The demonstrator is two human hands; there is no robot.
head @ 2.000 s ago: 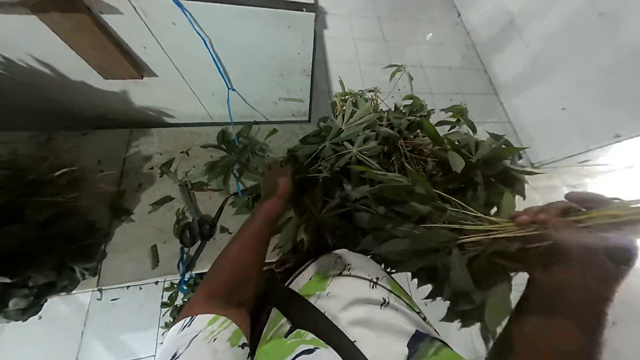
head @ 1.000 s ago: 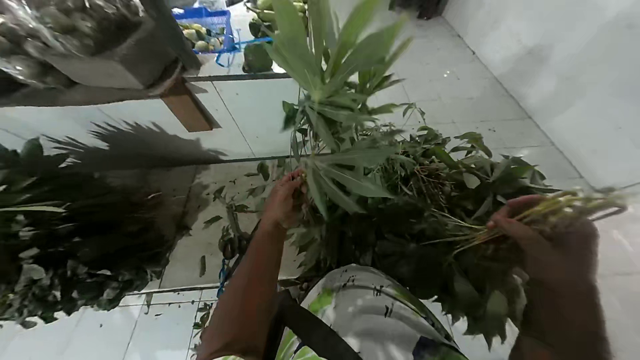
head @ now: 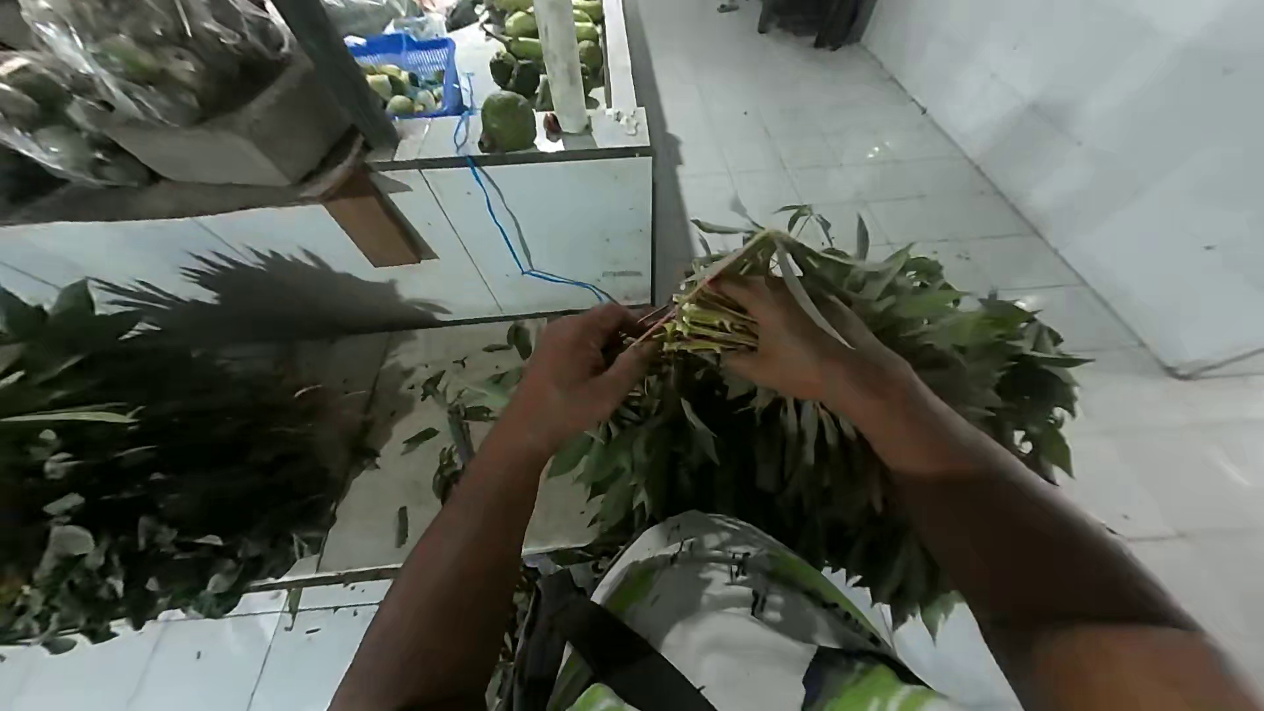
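Observation:
My right hand (head: pixel 790 336) is closed around a bundle of yellow-green leaf stalks (head: pixel 706 321), their cut ends pointing left. Long green leaves (head: pixel 948 316) hang from the bundle, to the right and below it. At the cut ends, my left hand (head: pixel 588 370) pinches something thin between thumb and fingers; whether it is a stalk or a tie cannot be told. A thin strand runs over the top of the stalks between the two hands. More leaves lie in shadow beneath my hands, above my patterned clothing.
A dark heap of leafy greens (head: pixel 178 464) lies left. Beyond stands a tiled counter (head: pixel 573 227) with a blue basket (head: pixel 434 59), a large green fruit (head: pixel 508 122) and a hanging blue string (head: pixel 504 232). A wooden block (head: pixel 377 219) juts from the shelf. A white wall (head: pixel 1106 148) rises right.
My right hand has moved left with the stalks and now meets my left hand. The leafy stem that stood upright at my left hand a second ago no longer stands there. The view has shifted.

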